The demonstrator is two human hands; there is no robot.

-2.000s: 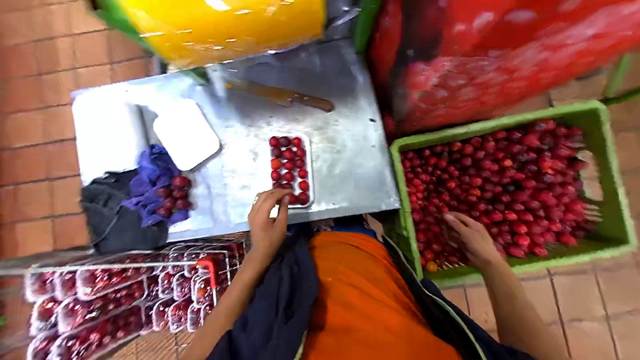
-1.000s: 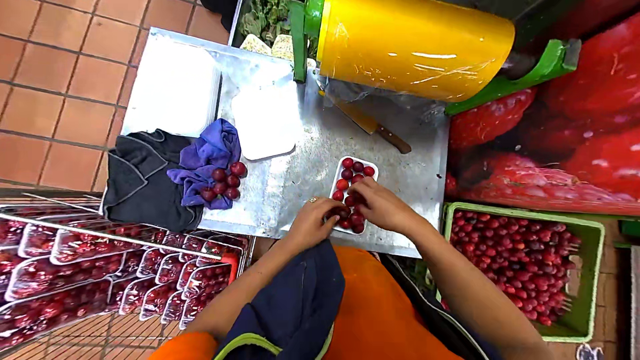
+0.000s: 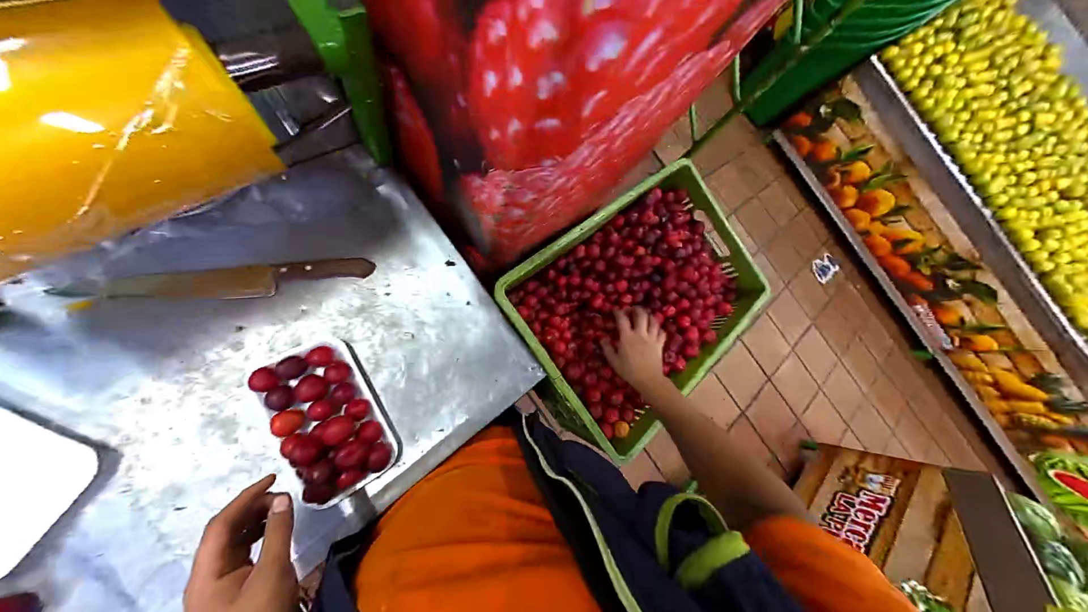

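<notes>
My right hand (image 3: pixel 637 347) rests on the red plums (image 3: pixel 595 293) in a green plastic crate (image 3: pixel 727 229), its fingers spread over the fruit; whether it grips one I cannot tell. At the lower left, my left hand (image 3: pixel 246 544) is held with thumb and fingers apart and nothing between them, just below a white foam tray (image 3: pixel 393 433). Rows of plums (image 3: pixel 323 416) fill that tray, one of them more orange. The tray lies on a metal table (image 3: pixel 442 340) near its edge.
A knife (image 3: pixel 246 280) lies behind the tray. White trays (image 3: pixel 38 484) are at the left edge. A yellow roller (image 3: pixel 127 127) stands above the table. A printed panel (image 3: pixel 552 102) borders the crate. Yellow fruit (image 3: pixel 1011 144) fills a stand at right.
My right hand has moved from the tray of plums to the crate. My left hand has come away from the plums and is now apart from the tray. The view has swung right.
</notes>
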